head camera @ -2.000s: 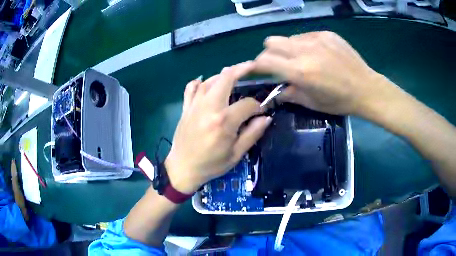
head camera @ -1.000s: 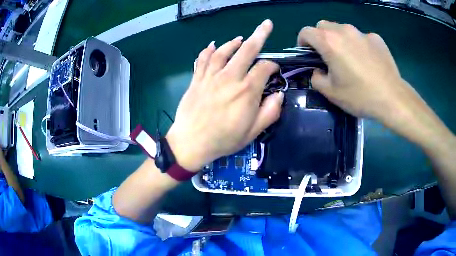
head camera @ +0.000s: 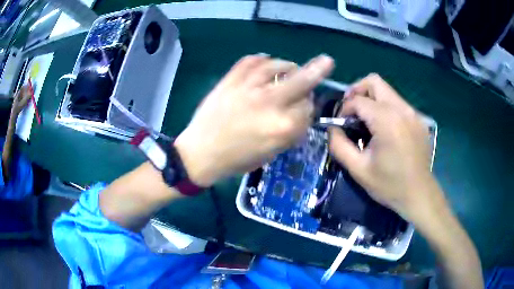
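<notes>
The open white housing lies tilted on the bench, with a blue main board at its left and a black cover at its right. My left hand is over the board's upper part, blurred, with its index finger stretched out; whether it holds anything is hidden. My right hand is over the upper right of the housing, its fingers closed around a dark cable with a pale end. A white strap hangs over the near rim.
A similar open unit stands upright at the left, with a pale cable running towards my wrist strap. More white housings are at the upper right. Another person's hand is at the far left, near a red stick.
The housing has turned clockwise and appears further right. My left hand has risen clear of the cover, and my right hand has moved down over it. The view has shifted.
</notes>
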